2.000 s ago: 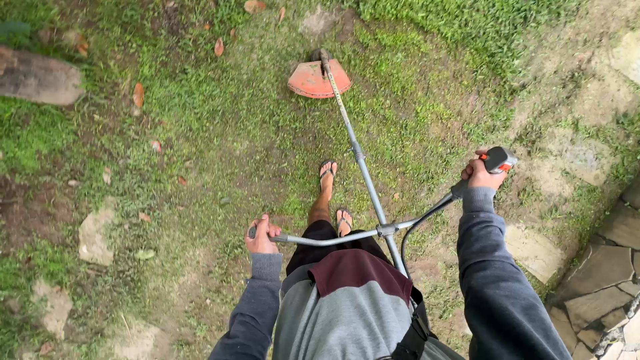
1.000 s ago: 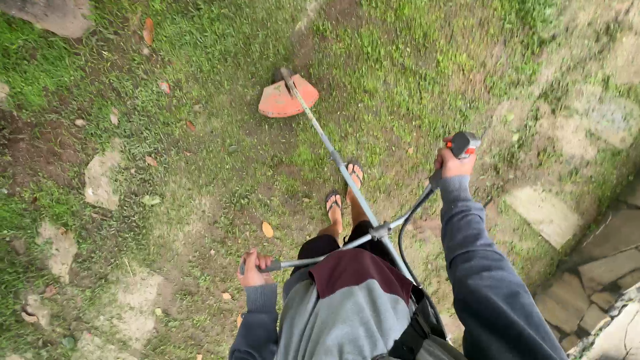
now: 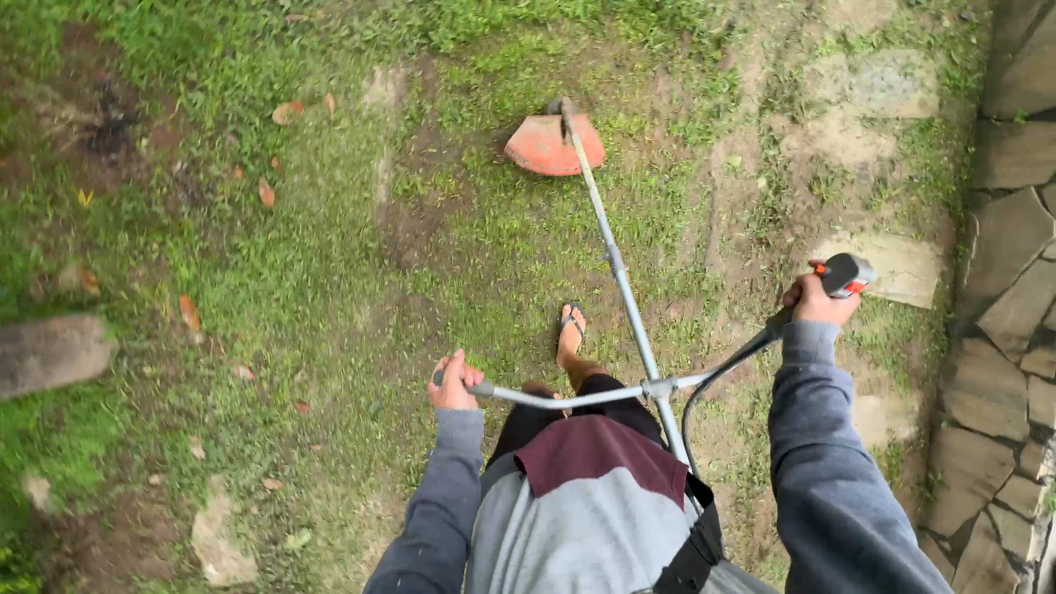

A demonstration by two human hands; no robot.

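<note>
My left hand [image 3: 455, 384] is closed around the left grip of a brush cutter's metal handlebar [image 3: 536, 401]. On the other side, my right hand [image 3: 819, 301] holds the black control grip [image 3: 843, 275] with its red parts. The grey shaft [image 3: 624, 289] runs from the handlebar clamp [image 3: 660, 388] forward over the grass. At its far end an orange-red guard [image 3: 554, 145] sits low over the ground; the cutting part is hidden beneath it. A black cable curves from the right side down along the shaft. A black strap [image 3: 693, 557] hangs at my right side.
Patchy grass and bare soil surround my foot in a flip-flop [image 3: 570, 330]. Flat stones [image 3: 895, 268] lie in the ground at the right, beside a stone-clad edge [image 3: 982, 396]. A brown slab [image 3: 51, 355] lies at the far left, with dry leaves [image 3: 190, 313] scattered nearby.
The guard has swung from left of my feet to almost straight ahead of them since the last earlier frame. Both hands have kept hold of the handlebar. The view has shifted over the ground.
</note>
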